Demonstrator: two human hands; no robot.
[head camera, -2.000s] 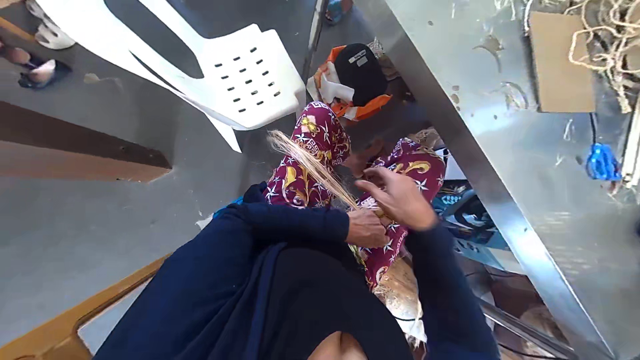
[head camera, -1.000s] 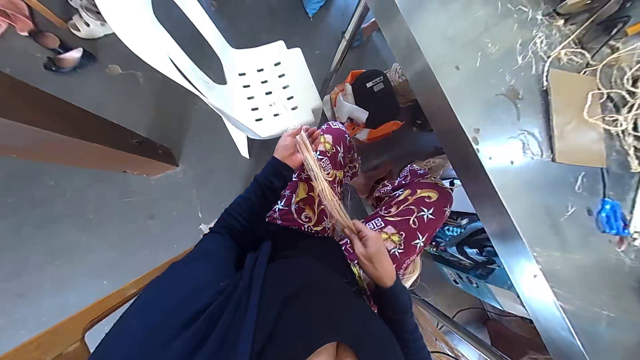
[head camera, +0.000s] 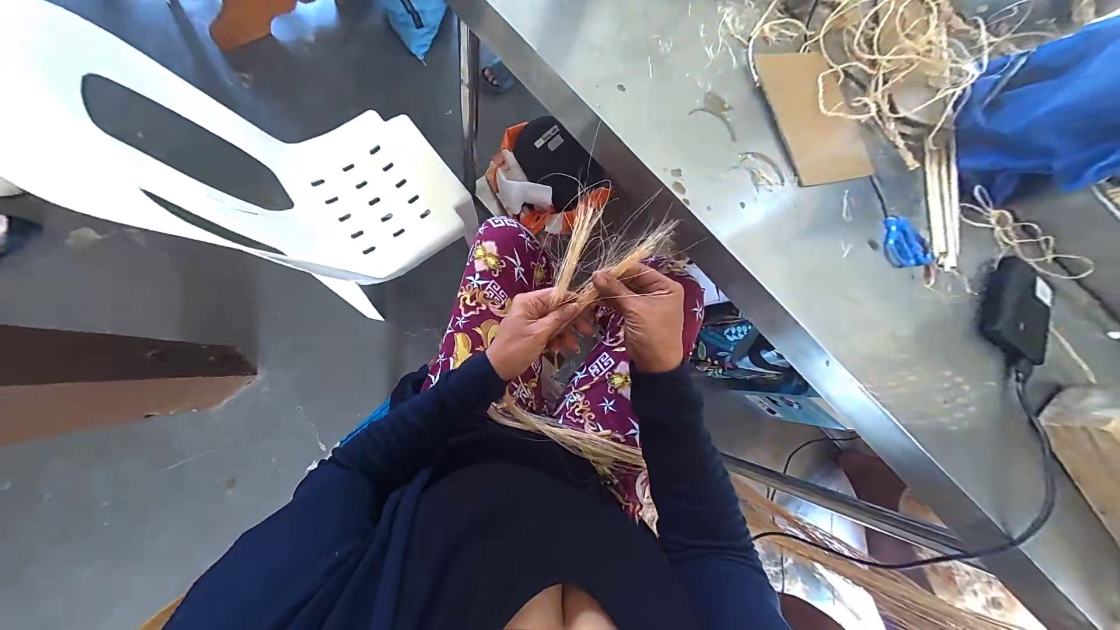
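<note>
My left hand (head camera: 531, 331) is closed on a bundle of pale plant fibers (head camera: 579, 238), whose loose ends fan upward above the knees. Close beside it on the right, my right hand (head camera: 646, 313) pinches another part of the fibers, a tuft with frayed ends pointing up and right. The two hands nearly touch over the patterned maroon trousers (head camera: 490, 271). A further strand of fibers (head camera: 569, 435) lies across the lap, below the hands. Whether the two tufts belong to one folded bundle cannot be told.
A white plastic chair (head camera: 385, 254) stands at the left. To the right runs a metal table (head camera: 840, 289) bearing tangled twine (head camera: 901, 52), cardboard (head camera: 814, 122), a blue cord bundle (head camera: 906, 242) and a black power adapter (head camera: 1015, 311). An orange and black bag (head camera: 551, 166) lies beyond the knees.
My hands, apart along the stretched fiber bundle one second ago, have come together. The bundle's ends now point upward from the fingers. The view has shifted.
</note>
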